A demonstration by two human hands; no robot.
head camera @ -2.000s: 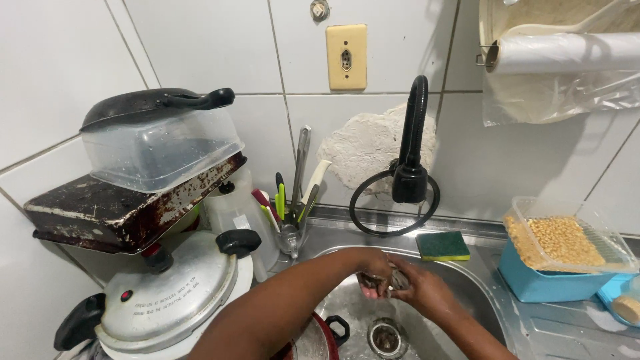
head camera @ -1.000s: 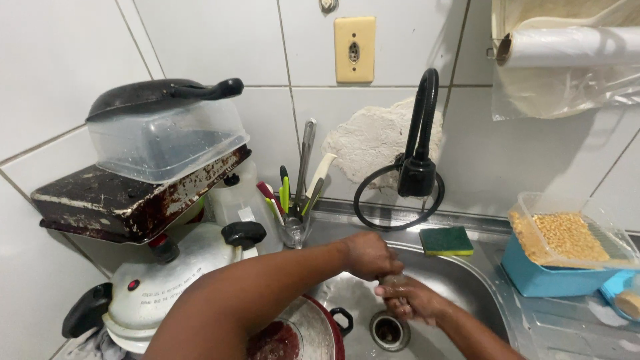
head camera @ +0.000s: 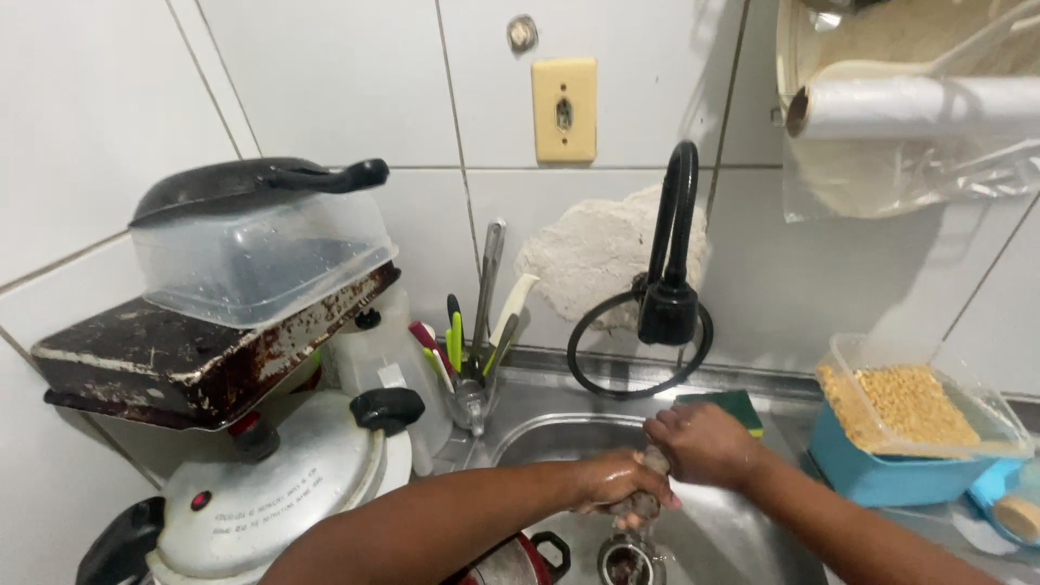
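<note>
Both hands are over the stainless steel sink (head camera: pixel 715 520), below the black faucet (head camera: pixel 668 317). My left hand (head camera: pixel 621 486) is closed around a wet, greyish, soft-looking item (head camera: pixel 646 496) that I cannot identify. Against the upper end of that item is my right hand (head camera: pixel 700 439), its fingers curled; whether it grips the item cannot be told. Water drips beneath the hands near the sink drain (head camera: pixel 627 562). A green and yellow sponge (head camera: pixel 735 409) lies on the sink's back edge, partly behind my right hand.
A red pot (head camera: pixel 520 561) sits at the sink's left. Left of it stand a pressure cooker (head camera: pixel 276 479), a rusty baking pan (head camera: pixel 130 357) with a plastic container (head camera: pixel 268 268) on top, and a utensil holder (head camera: pixel 470 402). A blue container (head camera: pixel 881 479) stands at the right.
My hands, close together a second ago, now show a greyish item between them. My right hand has moved up toward the sponge, and the view has shifted somewhat.
</note>
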